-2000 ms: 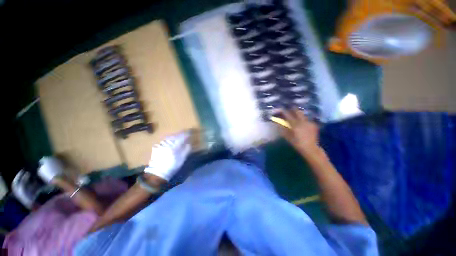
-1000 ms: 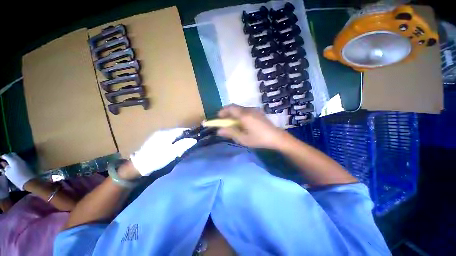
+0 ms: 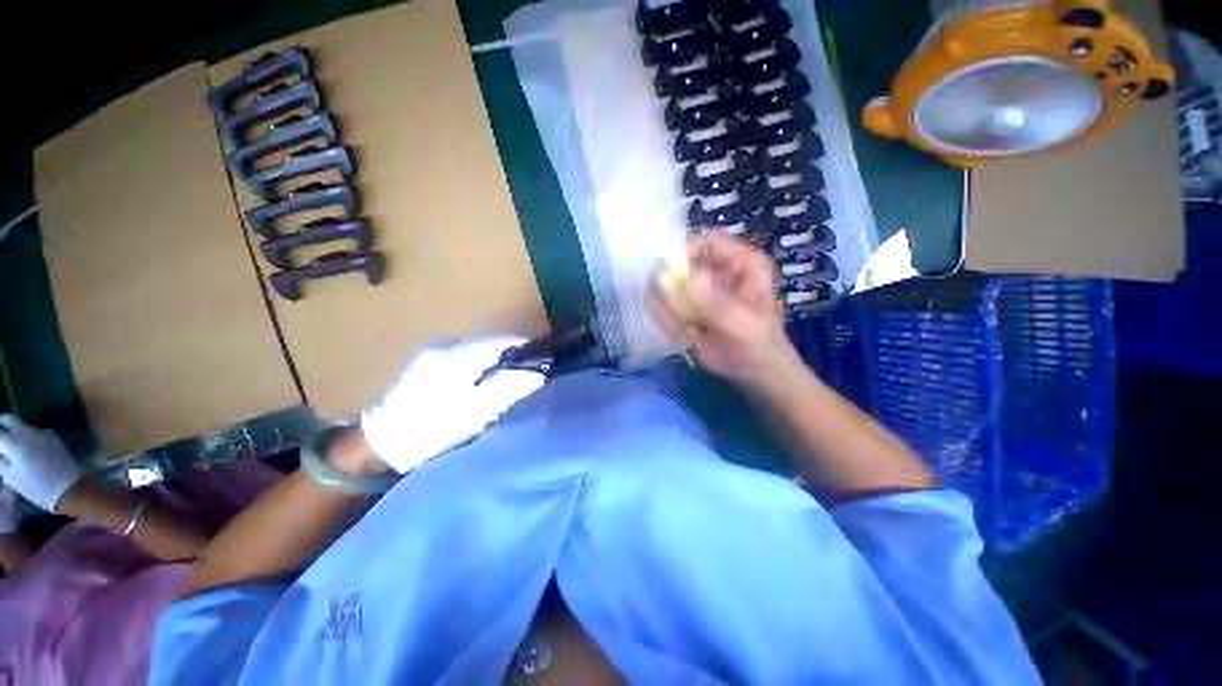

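Observation:
My left hand (image 3: 449,402), in a white glove, holds a black bracket-shaped part (image 3: 543,354) at the front edge of the bench, close to my body. My right hand (image 3: 728,306) is bare and blurred. It is raised apart from the part, near the lower end of the white sheet (image 3: 603,174), and holds a small pale yellow tool (image 3: 674,278). Black parts (image 3: 728,107) stand packed in two columns on the white sheet. A row of greyer parts (image 3: 298,161) lies on the cardboard sheet (image 3: 416,148).
An orange animal-face device (image 3: 1025,91) stands at the upper right on brown cardboard (image 3: 1072,221). A white paper scrap (image 3: 885,260) lies beside the white sheet. A blue plastic crate (image 3: 992,389) is at the right. A neighbouring person's gloved hand (image 3: 38,460) and pink sleeve show at lower left.
My right hand has moved away from the held part, up and right, with the yellow tool. My left hand keeps the part nearly in place. The view has shifted slightly.

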